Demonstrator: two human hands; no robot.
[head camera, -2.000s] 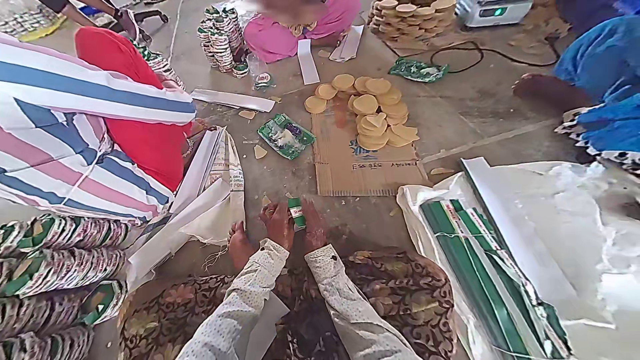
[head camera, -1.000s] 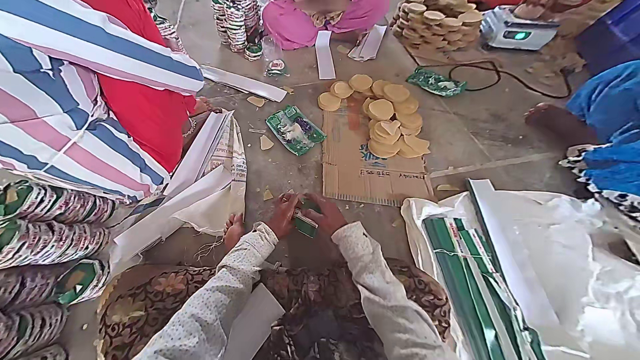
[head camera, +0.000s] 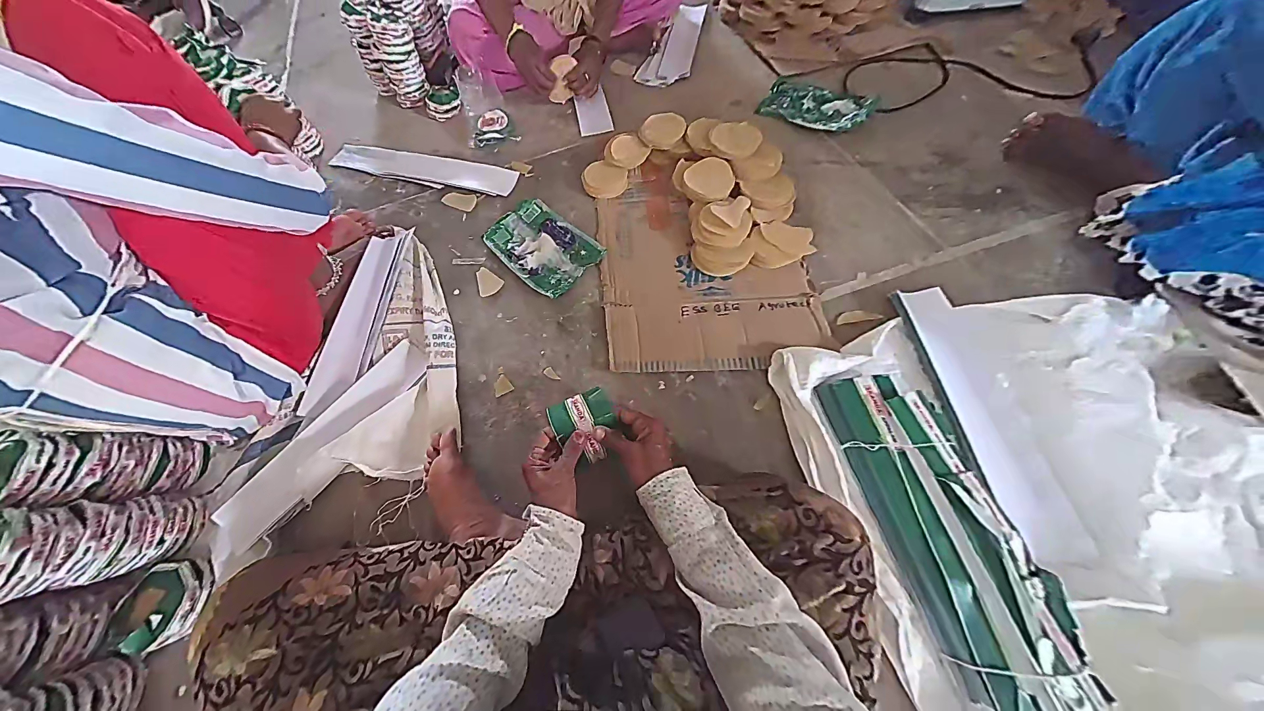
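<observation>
Between both hands, above my lap, is a small green roll with a printed band (head camera: 581, 415). My left hand (head camera: 553, 476) grips its lower left side, thumb on the band. My right hand (head camera: 642, 446) pinches it at the right, where the band's end hangs down. Past the hands, thin round tan discs (head camera: 709, 180) lie in overlapping piles on a flattened cardboard sheet (head camera: 642, 331). A green plastic packet (head camera: 543, 247) rests on the floor left of the cardboard. Long green strips (head camera: 889, 494), tied with string, lie on a white sack at my right.
Rows of wrapped round packs (head camera: 89, 533) are stacked at the near left, beside white paper strips (head camera: 336, 444). A person (head camera: 563, 49) sits opposite, handling a disc. Other people sit left and right; one foot (head camera: 1071, 153) rests on the floor. A black cable (head camera: 938, 74) crosses the far right.
The green roll now shows more fully between my hands, with its printed band facing up. The person opposite now holds a tan disc. The view has shifted.
</observation>
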